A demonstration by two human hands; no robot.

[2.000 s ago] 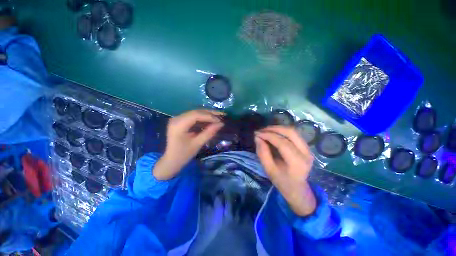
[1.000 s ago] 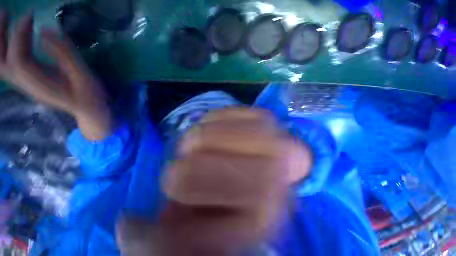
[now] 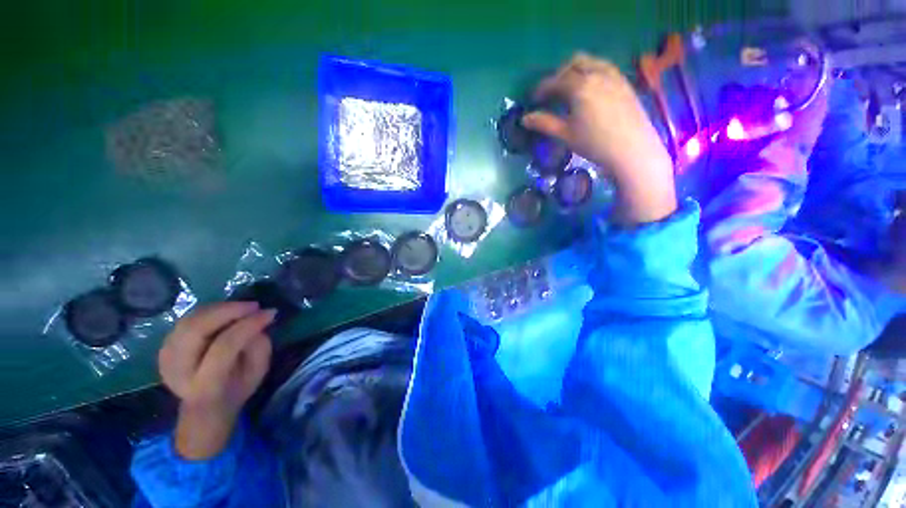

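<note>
My left hand (image 3: 217,357) is at the lower left, its thumb and fingertips close together beside a dark round part (image 3: 263,296) at the bench edge; whether it grips this part is unclear. My right hand (image 3: 596,114) reaches over the bench at the upper right. Its thumb and fingers are at a black disc (image 3: 513,127) and partly cover it; a closed grip cannot be made out. Between the hands lies a slanting row of round black discs, among them a grey-faced one (image 3: 466,220) on clear film. Two more discs (image 3: 145,287) lie left, on crinkled film.
A blue bin (image 3: 385,198) with a silvery heap stands behind the row. A loose grey heap (image 3: 167,139) lies on the green bench (image 3: 268,129) at the left. An orange-red forked tool (image 3: 668,74), pink lights and a neighbour's blue sleeve (image 3: 785,238) are at the right.
The view has swung towards the right side of the bench. My right hand has moved from over my lap out to the discs at the right. My left hand is now low beside the row's left end.
</note>
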